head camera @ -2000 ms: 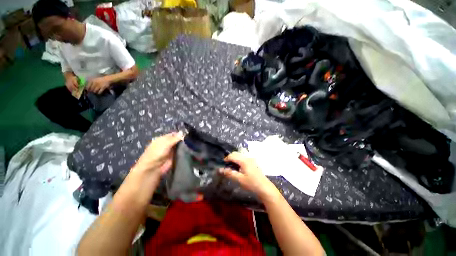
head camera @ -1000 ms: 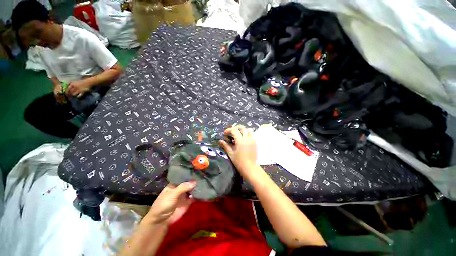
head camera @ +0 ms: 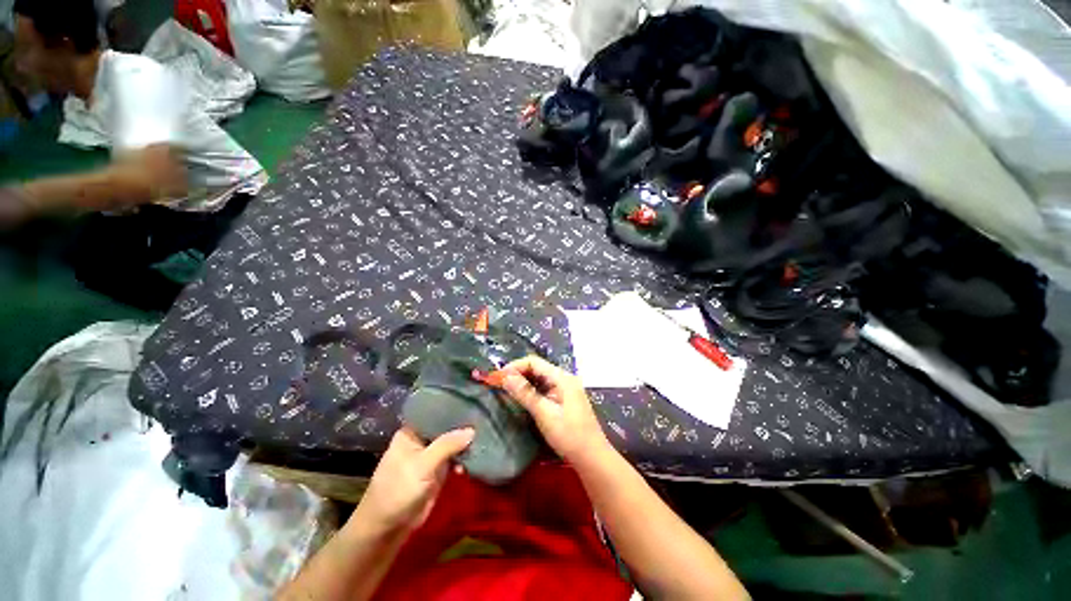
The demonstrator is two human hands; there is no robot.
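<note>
A dark grey plush bag is at the table's front edge, above my red-clothed lap. My left hand grips its lower left edge, thumb on top. My right hand is at its right side, with thumb and finger pinching the orange-red patch on the face. A small orange spot shows at the top of the bag. A dark strap lies in loops on the table to the left. I cannot tell whether a tool is in my right hand.
A large heap of black-grey bags lies at the right, with white sheeting behind. White papers with a red stick lie right of my hands. A white sack is lower left. A person sits upper left.
The bag has turned from its open dark side to its face side. My left hand has moved down to its lower edge; my right hand has moved onto the orange patch. The person's arm now stretches left.
</note>
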